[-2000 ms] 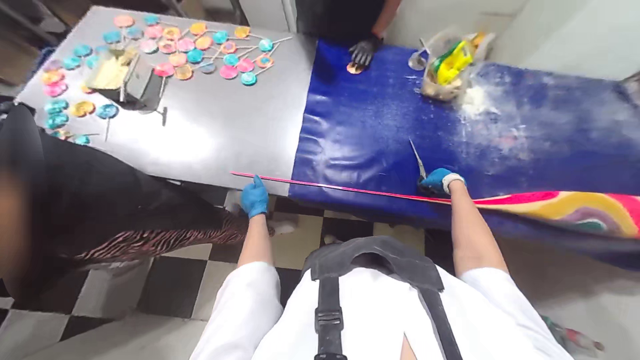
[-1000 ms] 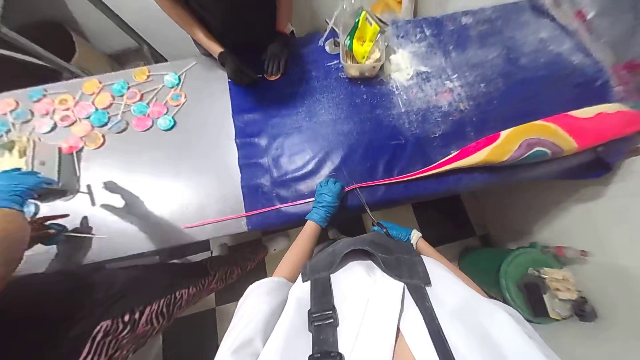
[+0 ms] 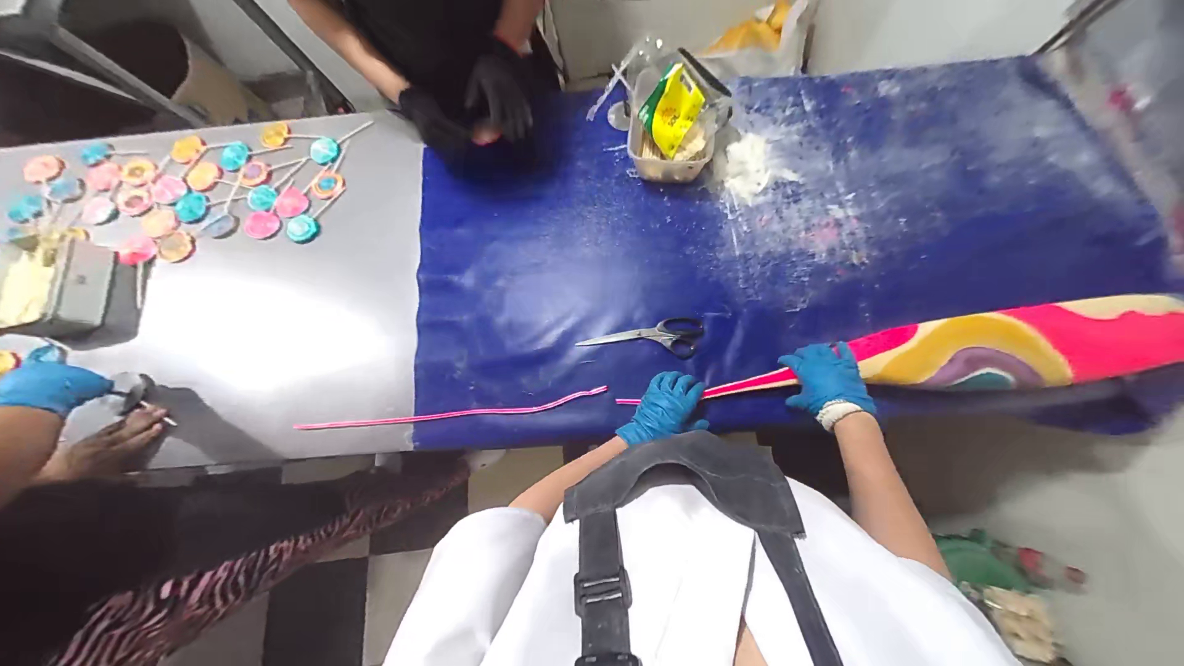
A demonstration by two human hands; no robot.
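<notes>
A thick pink, yellow and purple mass of pulled candy [image 3: 999, 350] lies along the front edge of the blue cloth and tapers leftward to a thin rope. My left hand [image 3: 664, 407], in a blue glove, closes on the rope close to its left tip. Farther right, my right hand [image 3: 828, 379], also gloved, grips the candy where it widens. A separate thin pink candy strand [image 3: 453, 413] lies left of my left hand, across cloth and metal. Scissors with black handles [image 3: 652, 335] rest on the cloth behind my hands.
Many lollipops [image 3: 191, 205] cover the back left of the metal table [image 3: 277, 351]. A plastic tub [image 3: 672, 168] with a yellow-green packet stands at the back, beside white powder [image 3: 749, 166]. One person in black gloves works opposite; another works at the left, near a metal box [image 3: 81, 287].
The strand, joined to the candy a second ago, now lies separate from it. My right hand has let go of the scissors and moved onto the candy. My left hand has moved right.
</notes>
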